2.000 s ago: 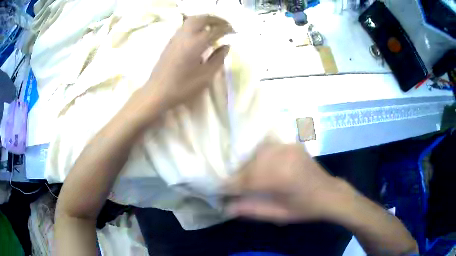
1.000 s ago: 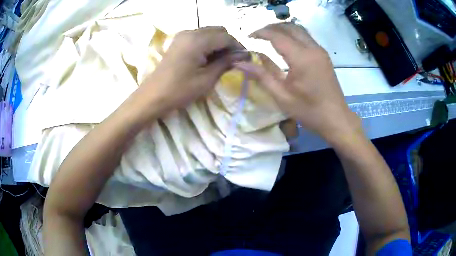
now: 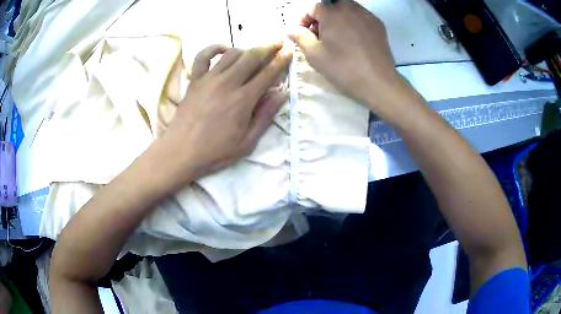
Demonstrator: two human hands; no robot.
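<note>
The cream fabric panel (image 3: 227, 202) covers the left and middle of the table and hangs over its front edge. A narrow white elastic tape (image 3: 294, 135) runs straight down it, with small gathers on both sides. My left hand (image 3: 227, 104) lies on the cloth left of the tape, fingers spread and fingertips at the tape's upper end. My right hand (image 3: 344, 49) is at the upper end of the tape, with thumb and fingers pinched there on the cloth and tape. The exact hold is partly hidden by the fingers.
A ruler (image 3: 492, 113) runs along the table's front edge at right. A long black case (image 3: 477, 37) with an orange-red mark lies upper right, near wires. A pink-purple object (image 3: 8, 175) is at the far left. A blue crate (image 3: 523, 178) is lower right. My dark-clothed lap (image 3: 295, 270) is below.
The cloth's right part now lies flatter, with the tape straight. My left hand has flattened onto the cloth. My right hand has moved up and left to the tape's upper end.
</note>
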